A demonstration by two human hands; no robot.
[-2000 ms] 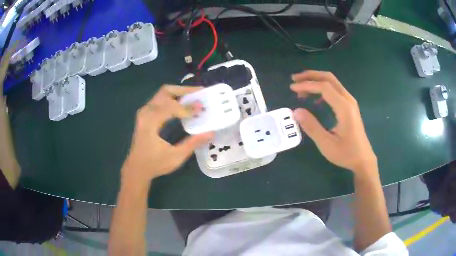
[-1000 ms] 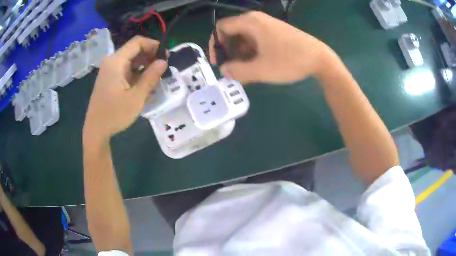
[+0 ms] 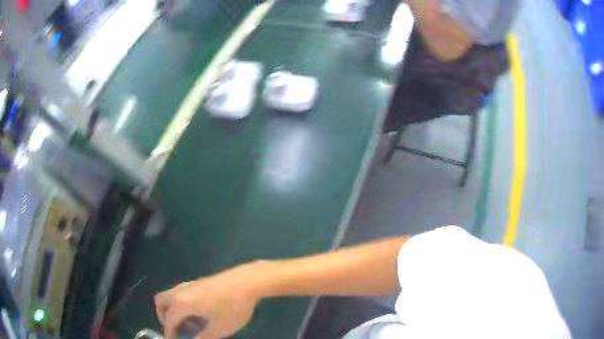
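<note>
My right hand (image 3: pixel 212 306) is at the lower left, cut off by the bottom edge, with its fingers curled. A dark patch shows inside the curl; whether it is a probe or shadow I cannot tell. A small pale rounded edge (image 3: pixel 147 334) shows beside the fingers, too cut off to name. My left hand is not in view. Two white plug adapters lie apart on the green bench, one (image 3: pixel 236 91) nearer the pale strip and one (image 3: pixel 291 93) to its right. Both are blurred.
A cream tester (image 3: pixel 53 265) with a lit green light stands at the left edge, beside a blurred metal frame (image 3: pixel 99 149). Another white block (image 3: pixel 346 9) lies at the top. A seated person's arm (image 3: pixel 440 30) and dark-clothed lap are beyond the bench's right edge.
The view has swung far to the right. The socket board and its two adapters, the row at left and my left hand have left the picture. The tester and the neighbouring person now show.
</note>
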